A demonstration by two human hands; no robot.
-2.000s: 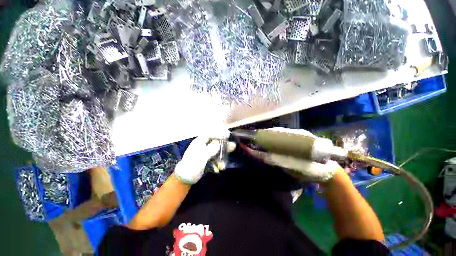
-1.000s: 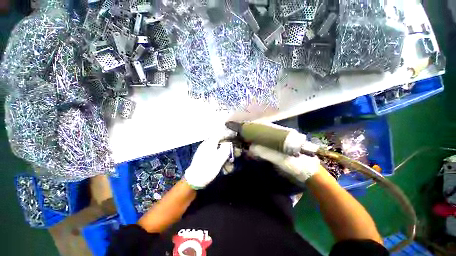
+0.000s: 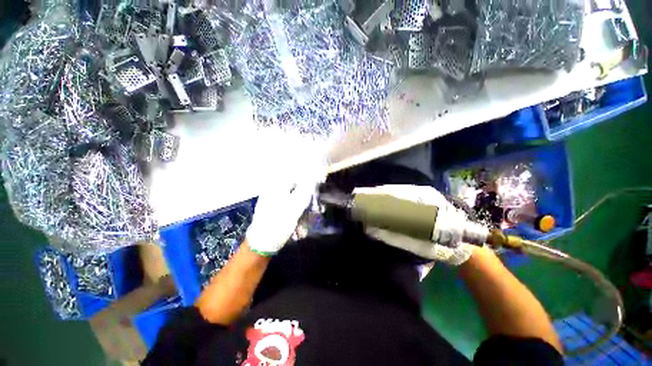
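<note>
My right hand (image 3: 415, 236), in a white glove, is closed around the olive-tan air tool (image 3: 397, 214), whose dark nose points left. My left hand (image 3: 280, 207), in a white glove with a green-edged cuff, is at the table's front edge just left of the nose. A small shiny metal part shows by its fingers, blurred and mostly hidden; I cannot tell how firmly it is held. A pile of thin silver pins (image 3: 307, 78) lies on the white table (image 3: 207, 161), with heaps of perforated metal brackets (image 3: 132, 75) behind it.
Bulging clear bags of pins lie at the left (image 3: 107, 189) and right (image 3: 525, 36). Below the table edge are a blue bin of metal parts (image 3: 171, 261) and a blue bin with an orange cap (image 3: 561, 186). A hose (image 3: 572, 264) curves from the tool's rear.
My left hand has moved up and left, over the table edge. The tool has moved down and right from where it was a second ago. The view has shifted slightly.
</note>
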